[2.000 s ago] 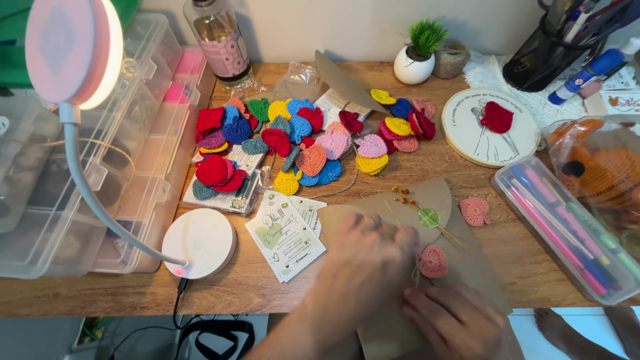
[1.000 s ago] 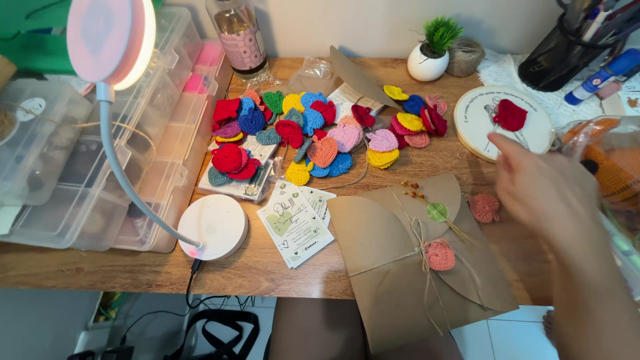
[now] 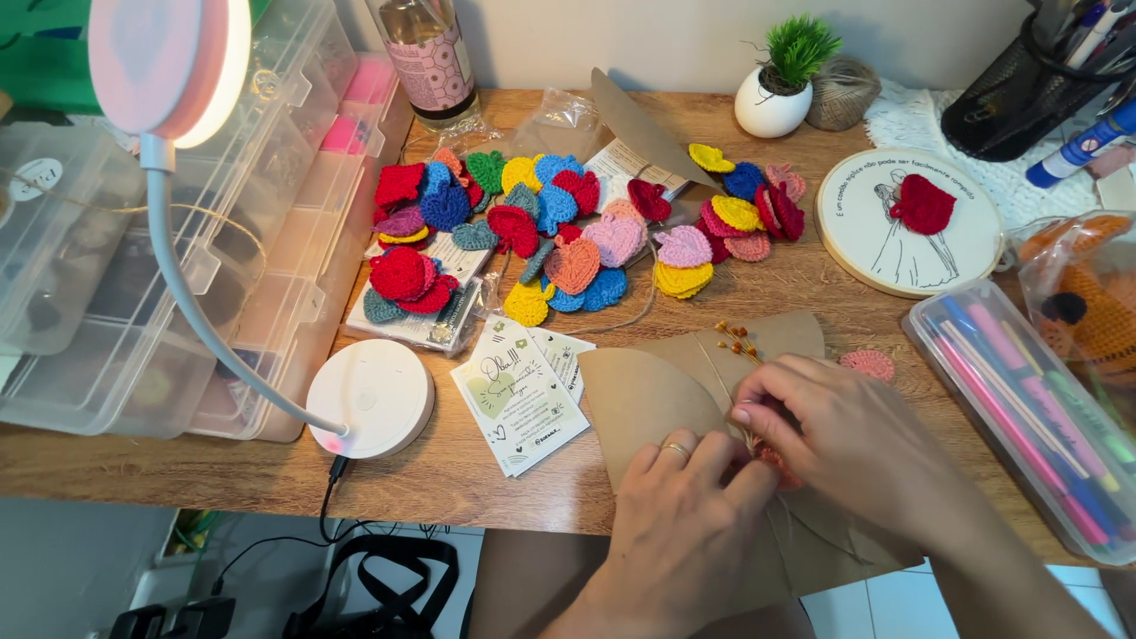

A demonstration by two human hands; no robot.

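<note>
A brown kraft paper envelope [image 3: 657, 382] lies at the table's front edge, tied with thin twine [image 3: 714, 364]. My left hand [image 3: 688, 506], with a ring on one finger, rests over the envelope, its fingertips at the twine knot. My right hand [image 3: 816, 426] pinches the twine beside them. Between and under the fingers, a coral crochet heart [image 3: 781, 466] is partly hidden. Small dried flowers [image 3: 738, 342] stick out above my right hand. Another coral crochet piece [image 3: 867, 365] lies just past the envelope's right side.
Many coloured crochet hearts [image 3: 572, 264] are heaped behind printed cards [image 3: 524, 399]. A ring lamp's white base [image 3: 371, 399] and clear plastic organizers [image 3: 266, 293] stand left. At right are an embroidery hoop [image 3: 910, 222], a pen case [image 3: 1021, 417], a mesh pen holder [image 3: 994, 106] and a potted plant [image 3: 772, 102].
One second ago my right hand was pointing near the hoop; it has come back to the envelope's twine. My left hand, out of view then, is on the envelope again.
</note>
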